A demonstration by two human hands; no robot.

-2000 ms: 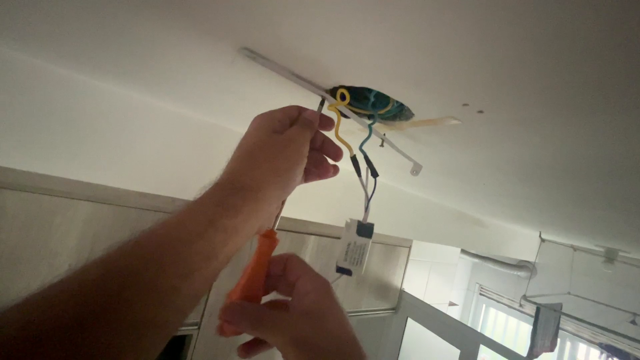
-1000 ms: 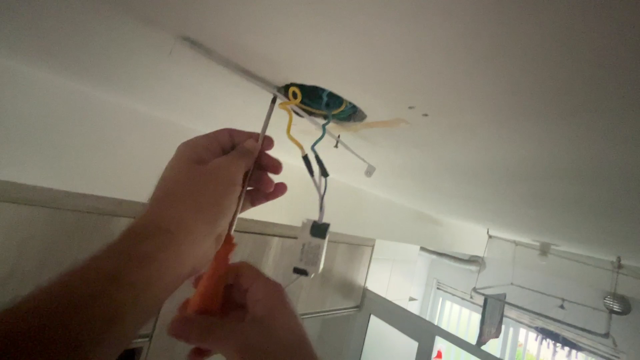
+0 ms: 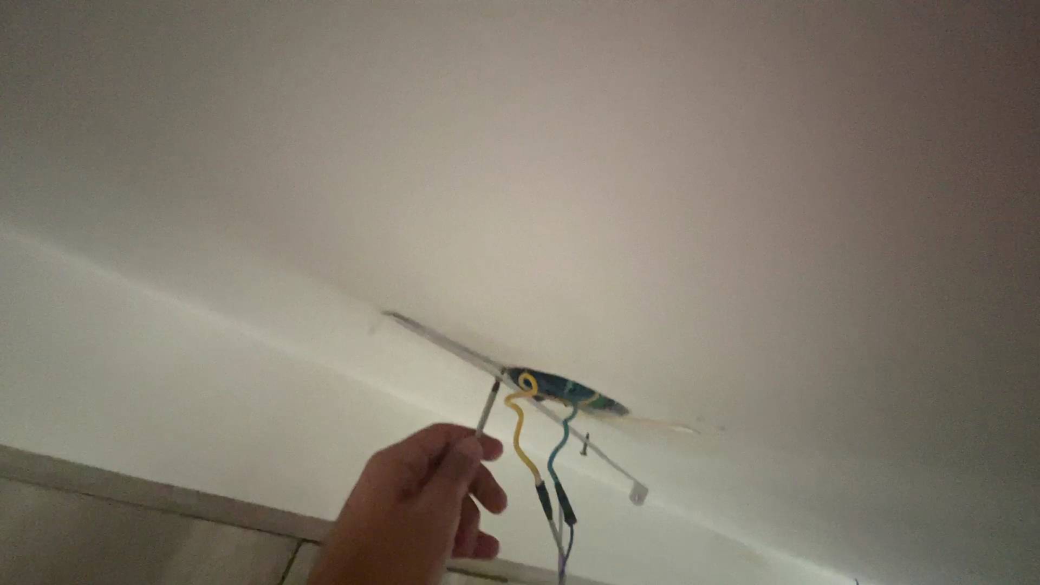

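Observation:
My left hand (image 3: 431,496) pinches the shaft of a screwdriver (image 3: 488,409) between thumb and fingers. The shaft's tip touches a thin metal bracket (image 3: 443,342) below the ceiling, beside a round ceiling box opening (image 3: 601,400). A yellow wire (image 3: 522,435) and a green wire (image 3: 561,443) hang from the opening, their lower ends wrapped in black tape (image 3: 565,502) and joined to thinner leads. A screw (image 3: 585,444) hangs from the bracket's right part. My right hand and the screwdriver's handle are out of view.
The ceiling (image 3: 569,203) spreads above, with small dark marks right of the opening. A pale wall (image 3: 203,366) meets it at the left. Cabinet tops (image 3: 146,520) run along the lower left edge.
The view has tilted up, so my right hand, the orange handle and the small white driver unit have left the frame. My left hand stays on the shaft, its tip still at the bracket.

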